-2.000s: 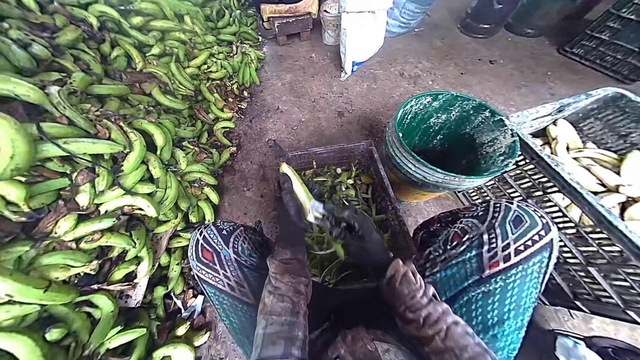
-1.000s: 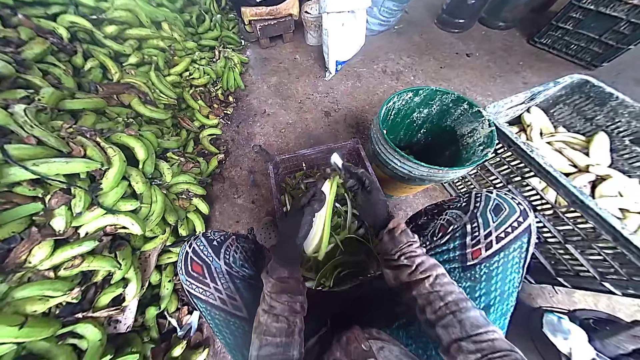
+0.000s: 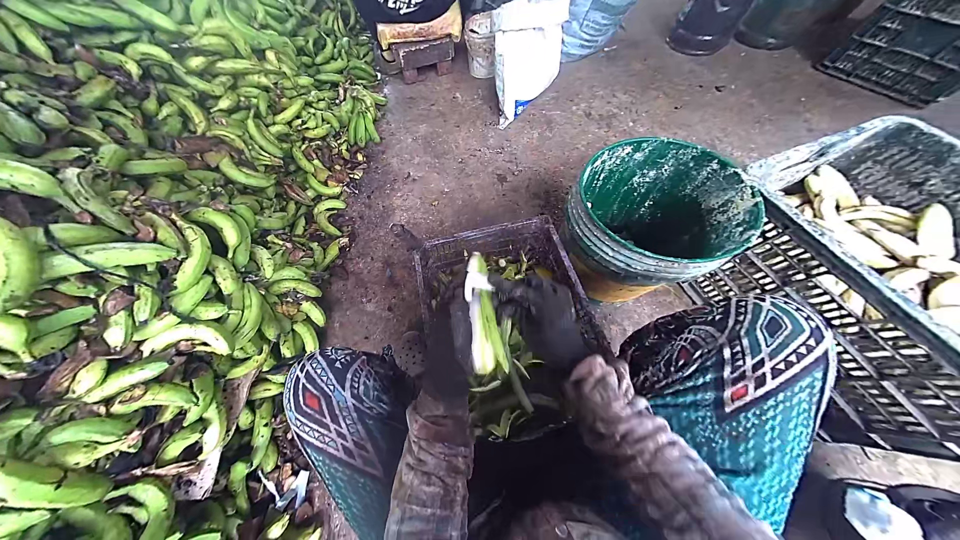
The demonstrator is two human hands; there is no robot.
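Observation:
A partly peeled green plantain (image 3: 484,330), pale flesh showing beside strips of green skin, stands nearly upright in the middle of the head view. My left hand (image 3: 448,341), dark and apparently gloved, is closed around its left side. My right hand (image 3: 541,319), also dark, is at the upper right of the plantain, fingers bent around a small white object (image 3: 478,282) against it; motion blur hides whether this is a blade or its handle. Both hands are over a dark plastic crate (image 3: 491,238) that holds green peel strips (image 3: 517,397).
A large heap of green plantains (image 3: 187,255) covers the floor at left. A green-lined bucket (image 3: 667,199) stands right of the peel crate, and a crate (image 3: 847,262) of peeled plantains (image 3: 892,240) is farther right. A white sack (image 3: 527,60) and a person's boots (image 3: 705,26) are at the back.
Two seconds ago the plantain was tilted with mostly green skin; now it is more upright with pale flesh exposed. My right hand has moved up beside its upper part.

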